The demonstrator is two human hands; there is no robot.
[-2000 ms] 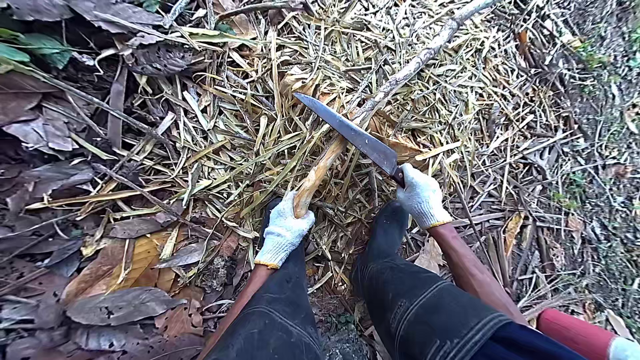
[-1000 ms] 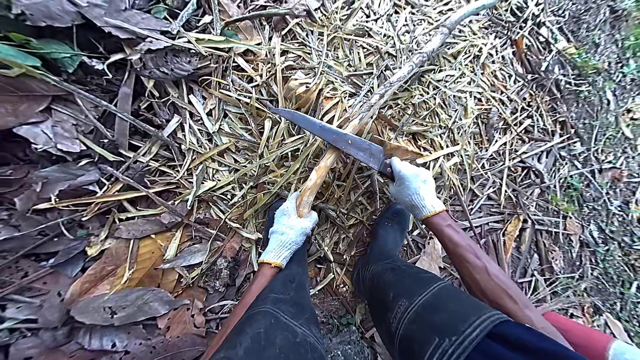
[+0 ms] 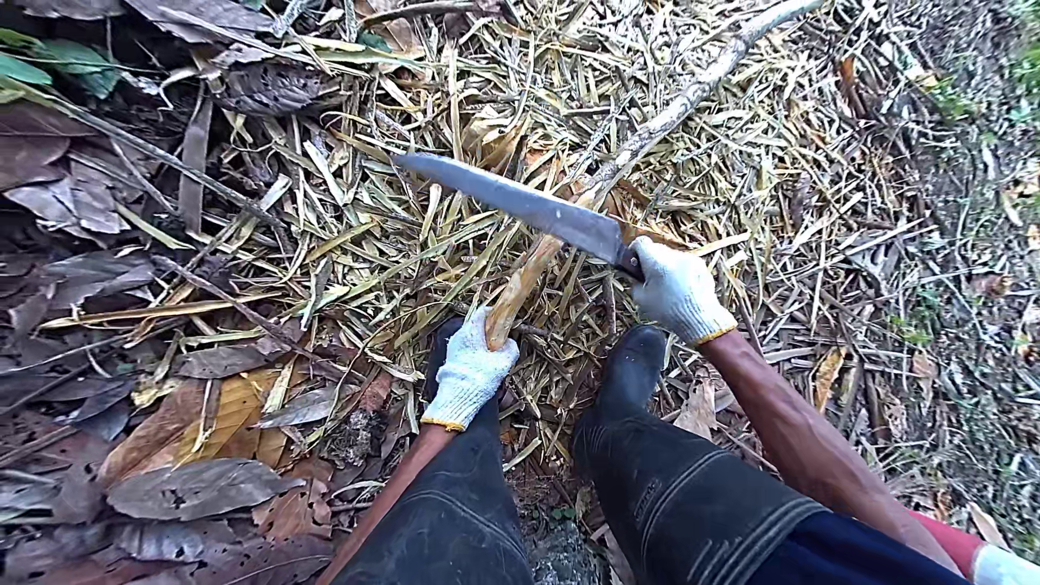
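My left hand [image 3: 476,367], in a white knit glove with a yellow hem, grips the near end of a long wooden branch [image 3: 526,284]. That end is peeled to pale orange wood; the far part keeps greyish bark and runs to the upper right. My right hand [image 3: 679,289], gloved alike, holds a machete [image 3: 528,203] by its dark handle. The blade lies across the branch in this view, its tip pointing to the upper left; whether it touches the wood I cannot tell.
Pale bark strips and shavings [image 3: 390,236] cover the ground around the branch. Large dry leaves [image 3: 199,487] lie at the left, green growth [image 3: 914,329] at the right. My black rubber boots [image 3: 634,374] stand close below the branch. A red and white object [image 3: 946,540] shows at the lower right.
Between the earlier frames the machete moved nearer along the branch with my right hand. It now crosses the branch at much the same place, and my left hand keeps its hold.
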